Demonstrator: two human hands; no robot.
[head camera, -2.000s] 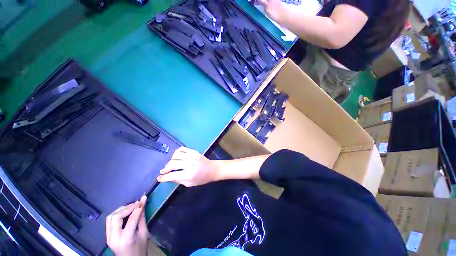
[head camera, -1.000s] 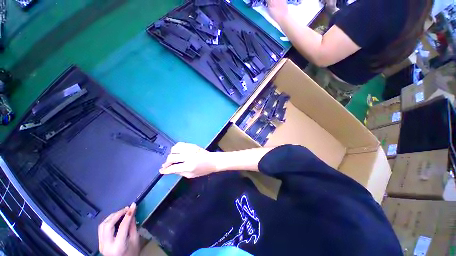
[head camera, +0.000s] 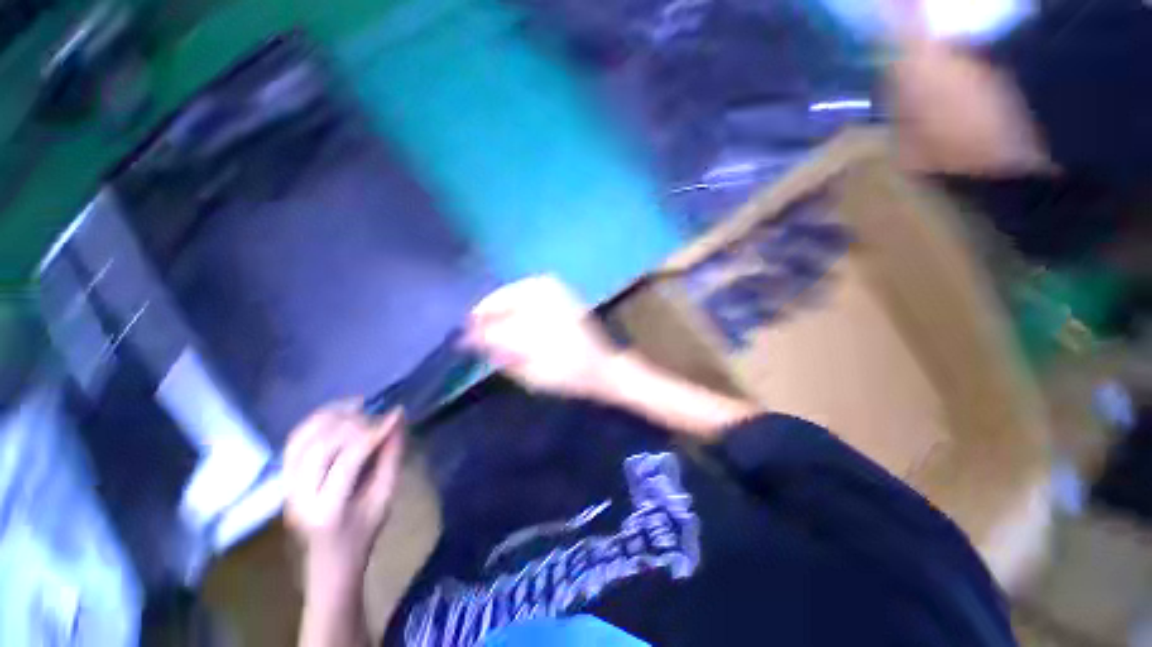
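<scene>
The frame is strongly blurred. A narrow black plastic strip part (head camera: 433, 374) spans between my hands at the near edge of the black work tray (head camera: 341, 266). My left hand (head camera: 341, 470) holds its left end at the tray's near left corner. My right hand (head camera: 537, 335) holds its right end with the fingertips. Fingertip detail is smeared.
An open brown carton (head camera: 872, 367) with dark parts inside stands at the right. A second parts tray (head camera: 708, 76) lies at the back. A coworker's arm (head camera: 966, 114) is at upper right. A white sheet (head camera: 228, 461) and a bluish plastic bag (head camera: 57, 531) are at left.
The camera view has swung, so the tray and carton appear shifted, and the sheet and bag at left have come into view. Both hands still hold the strip and appear higher in the picture.
</scene>
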